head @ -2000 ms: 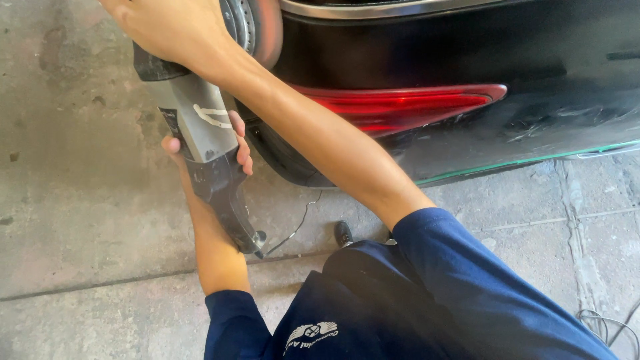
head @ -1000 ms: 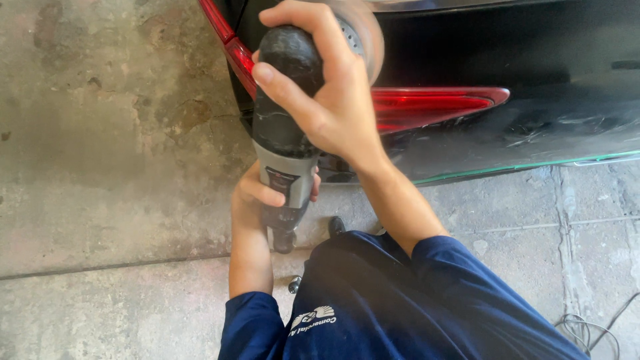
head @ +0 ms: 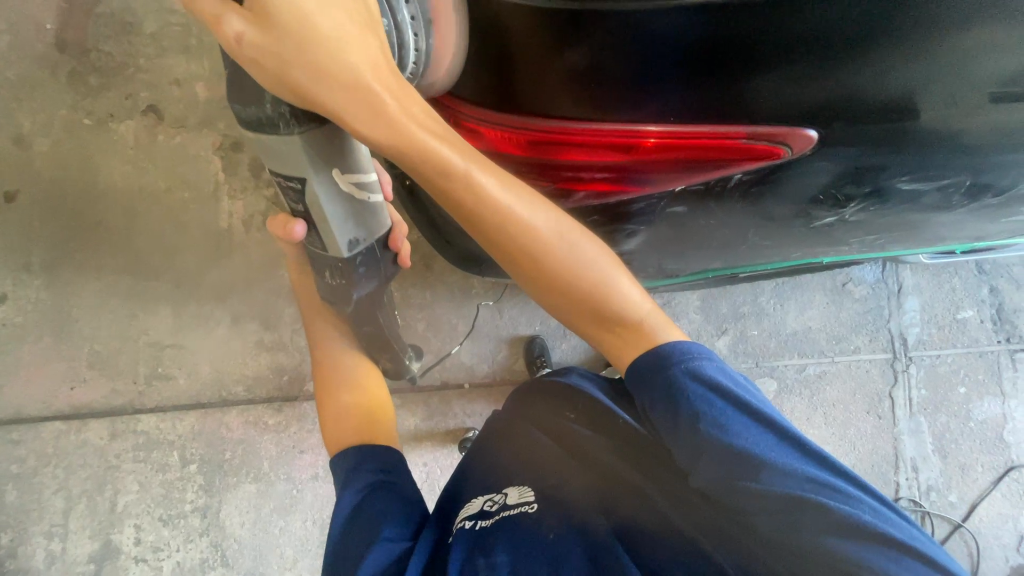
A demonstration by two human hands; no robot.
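Observation:
A grey and black electric polisher [head: 344, 200] hangs lengthwise at the upper left, its round pad [head: 444, 44] against or close beside the black car body [head: 680, 72]; contact cannot be told. My left hand [head: 344, 216] is wrapped around the tool's body from below, thumb on one side and fingers on the other. My right hand [head: 304, 48] lies over the tool's head at the top edge, its fingers partly out of view. Just below the pad is the red tail light [head: 616, 152], partly covered by my right forearm.
Whitish scuffs mark the black bumper [head: 864, 200], and green masking tape [head: 800, 266] runs along its lower edge. The tool's power cord [head: 472, 328] trails toward the car. More cable [head: 952, 520] lies on the concrete floor at lower right, and my shoe [head: 538, 354] shows near the middle.
From one second ago, both hands and the polisher have moved left across the car's rear corner, near where they were two seconds ago. Both hands keep their hold.

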